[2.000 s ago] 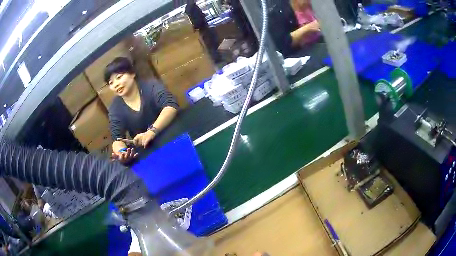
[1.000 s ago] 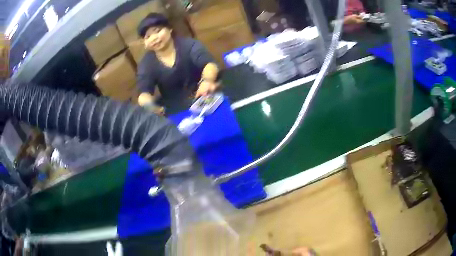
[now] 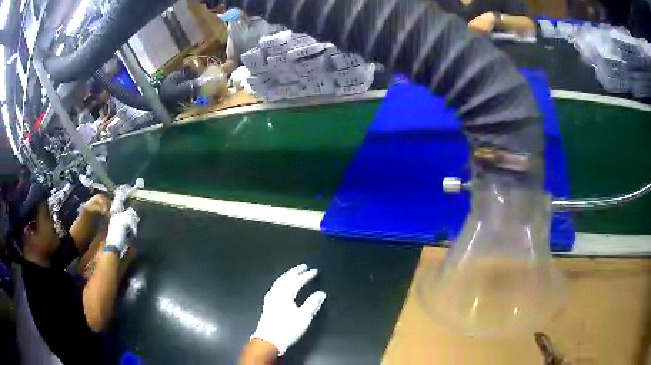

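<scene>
My left hand (image 3: 289,310), in a white glove, reaches over the dark bench mat (image 3: 214,285) at the lower middle. Its fingers are apart and it holds nothing. A small dark, narrow thing (image 3: 547,348), perhaps the tip end of a soldering iron, shows at the bottom edge over the cardboard work sheet (image 3: 607,289). What holds it, if anything, is cut off. My right hand is not in view. The clear fume hood (image 3: 500,264) hangs over the cardboard, to the right of my left hand.
A black ribbed hose (image 3: 500,93) runs down to the hood, with a metal gooseneck (image 3: 607,203) beside it. A blue plastic sheet (image 3: 400,157) lies across the green belt (image 3: 285,153). A gloved person (image 3: 53,278) works at the left. White stacks (image 3: 307,68) and another person's arm are behind.
The view has swung left, so the hood, hose and blue sheet now sit further right. My left gloved hand has come into view. The cardboard tray and iron stand have left the picture.
</scene>
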